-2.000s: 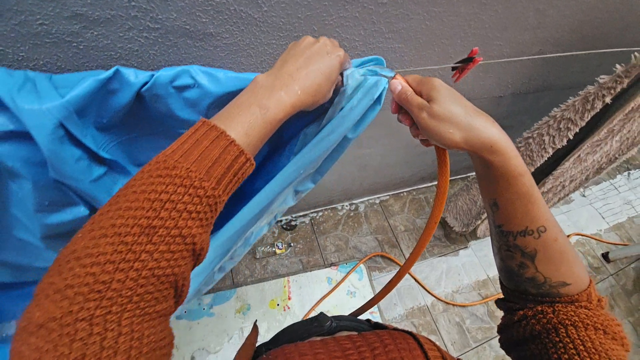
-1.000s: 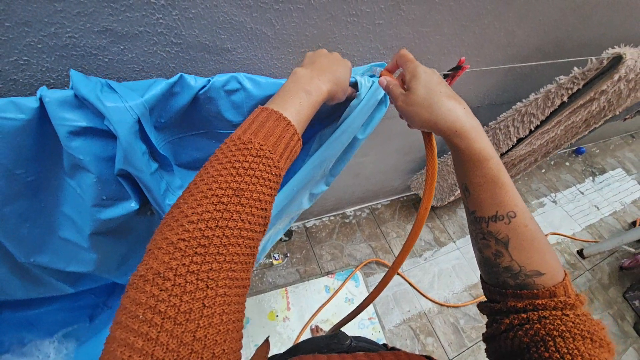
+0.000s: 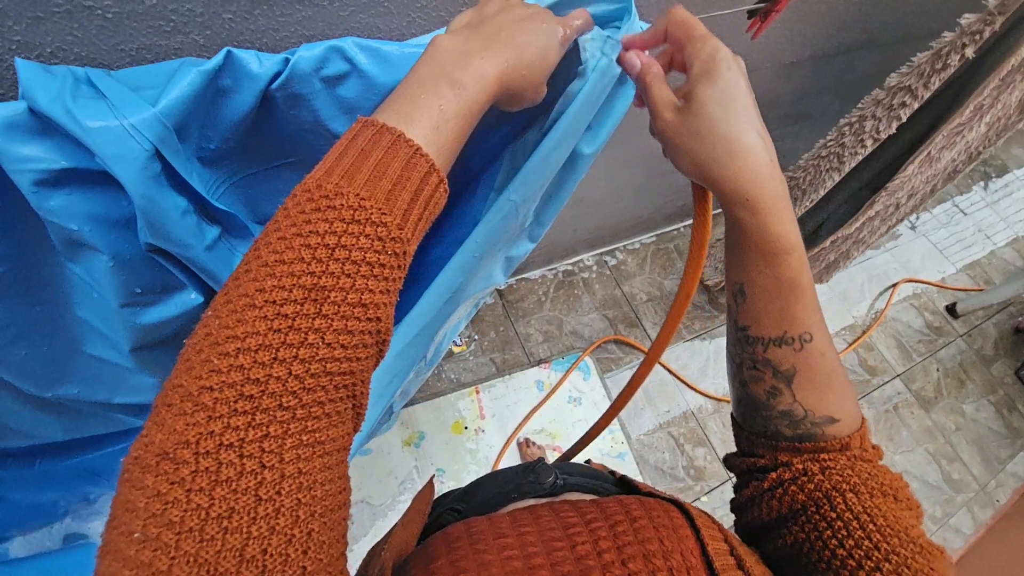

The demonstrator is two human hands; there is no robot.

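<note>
A wet blue plastic sheet (image 3: 240, 136), folded and wrinkled, fills the left side and rises to a gathered corner at the top. My left hand (image 3: 512, 52) grips the sheet just left of that corner, with part of the hand cut off by the frame edge. On the corner's right side is my right hand (image 3: 696, 92), fingertips pinched together at its edge; what they pinch is too small to tell. An orange hose (image 3: 680, 296) hangs from behind my right hand and wrist, down toward my waist. Its upper end is hidden.
A line with a red clothespin (image 3: 768, 16) runs along the grey wall (image 3: 608, 176). A shaggy beige rug (image 3: 896, 120) hangs at the right. Below are floor tiles (image 3: 560, 304), a patterned mat (image 3: 496, 400), a thin orange hose (image 3: 880, 316) and a metal leg (image 3: 988, 298).
The orange hose showed above my right hand's fingers at the sheet's corner one second ago; now no hose shows there. My left hand stays at the sheet. The view has shifted.
</note>
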